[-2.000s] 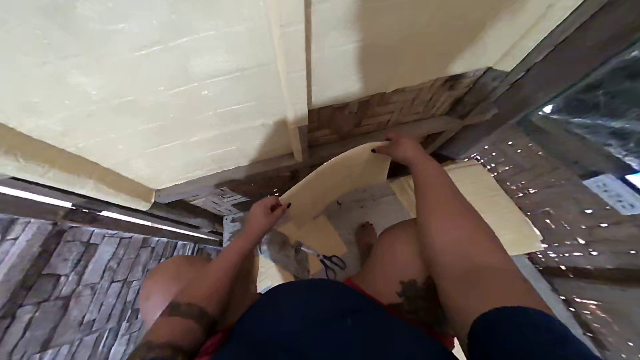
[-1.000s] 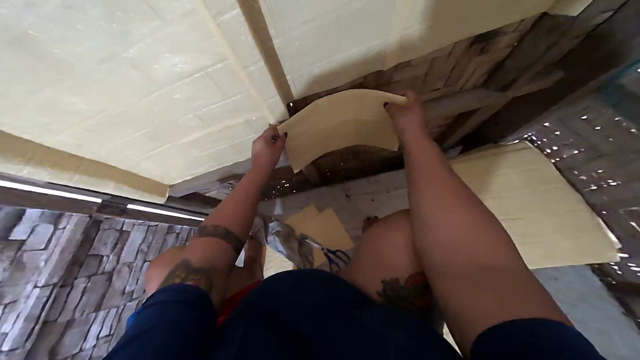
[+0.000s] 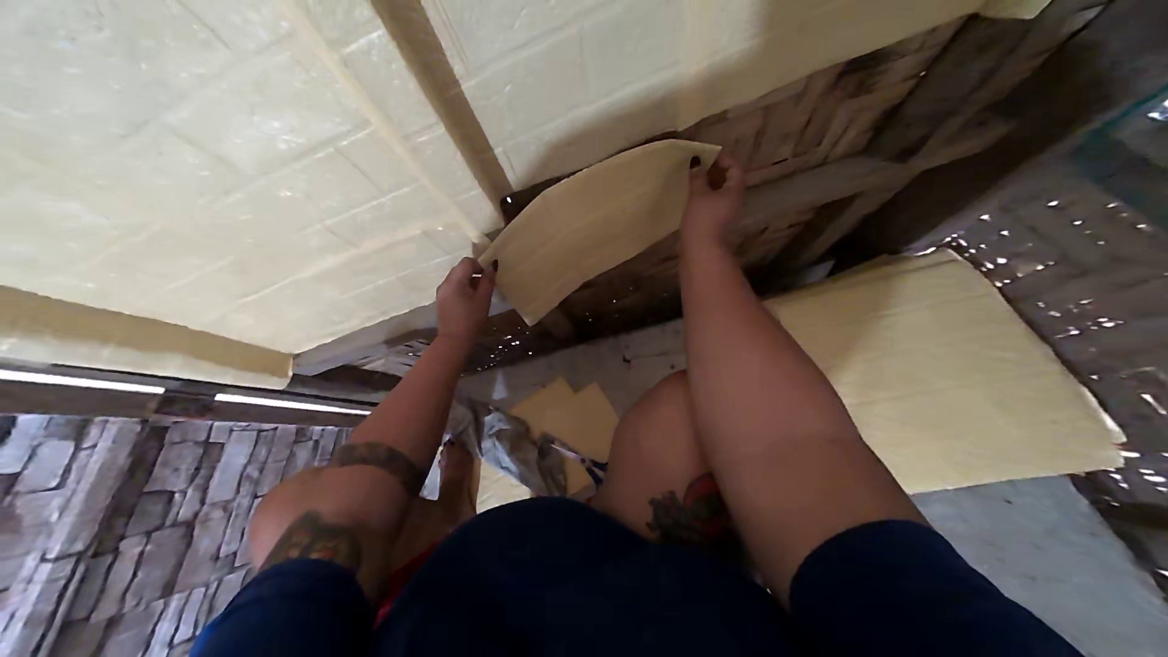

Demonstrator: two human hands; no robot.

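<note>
A cut piece of pale yellow sheet (image 3: 598, 224) is stretched between my two hands, against the lower part of a woven wall. My left hand (image 3: 465, 297) pinches its lower left corner, beside the foot of a wall strip. At the upper right corner, my right hand (image 3: 716, 192) grips the sheet between thumb and fingers. The piece bows upward in the middle, and its upper edge lies close to the lower edge of the yellow wall covering (image 3: 274, 164).
Smaller yellow pieces (image 3: 570, 415), a crumpled grey plastic bag (image 3: 511, 447) and partly hidden scissors (image 3: 584, 461) lie by my legs. A large yellow sheet (image 3: 949, 383) rests at the right. Wooden framing (image 3: 821, 192) crosses the exposed woven wall (image 3: 785, 119).
Both hands have kept hold of the yellow piece. It was lower against the wall two seconds ago and now sits nearer the covering's bottom edge. The view has shifted.
</note>
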